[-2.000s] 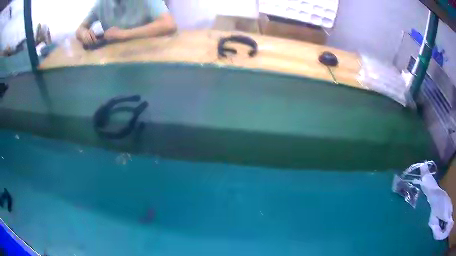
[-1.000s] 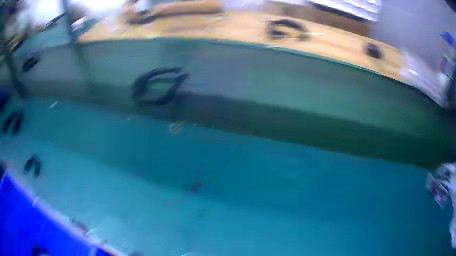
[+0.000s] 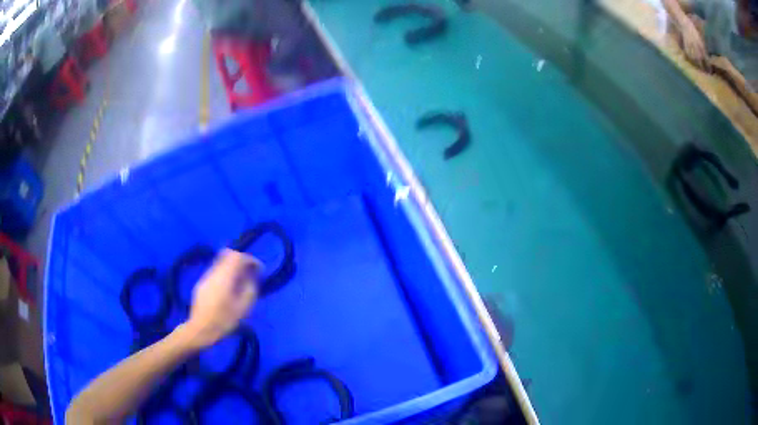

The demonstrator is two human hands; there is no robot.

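Note:
A large blue plastic bin (image 3: 332,315) stands open in front of me. Several black C-shaped headband assemblies lie in its left and near part, one of them (image 3: 322,378) near the front wall. My left hand (image 3: 226,292) reaches in from the lower left. It is blurred, with its fingers curled around the open side of another black headband assembly (image 3: 287,256); the fingertips are hard to make out. My right hand is not in view.
A blue-green bench (image 3: 540,249) runs along the bin's right side, with two black curved parts (image 3: 449,133) on it. Another headband assembly (image 3: 706,187) lies on the darker belt. Red stools (image 3: 241,70) and a grey aisle are beyond the bin. A person's arm shows top right.
The view has swung left and down, from bench and belt to the blue bin. My left hand has come into view inside the bin, at a headband assembly.

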